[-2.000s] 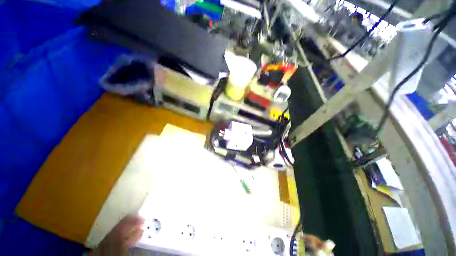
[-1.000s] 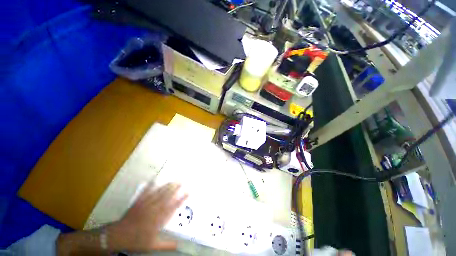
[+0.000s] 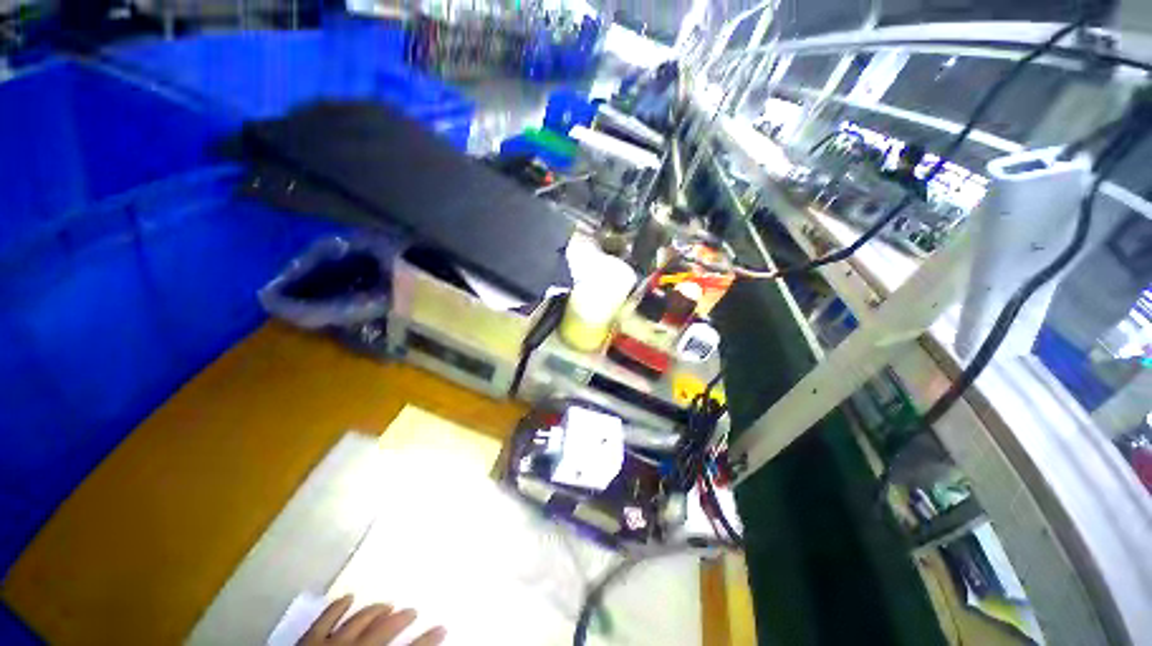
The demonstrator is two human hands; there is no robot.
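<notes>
My left hand (image 3: 366,626) is at the bottom edge, cut off by it, with only its bare fingers showing. The fingers lie over overexposed pale sheets (image 3: 442,543), beside a small white edge (image 3: 297,617); whether they grip anything is hidden. My right hand is out of the picture. A dark cable (image 3: 606,587) curves over the right part of the sheets, with a blurred green item (image 3: 599,620) beside it. A dark round test fixture (image 3: 575,469) with a white square block on top stands behind the sheets, wires around it.
Beige-grey instruments (image 3: 449,360) stand behind, carrying a pale yellow container (image 3: 596,303) and red, orange items. A black board (image 3: 404,177) lies at the back. Blue bins (image 3: 126,278) are at left, a plastic bag (image 3: 331,284) nearby. A dark green conveyor (image 3: 815,555) and slanting metal post (image 3: 834,379) are at right.
The view has tilted up, so the bench things sit lower. The white socket row has left the picture. My left hand is now mostly cut off, and the right hand's blurred edge is gone.
</notes>
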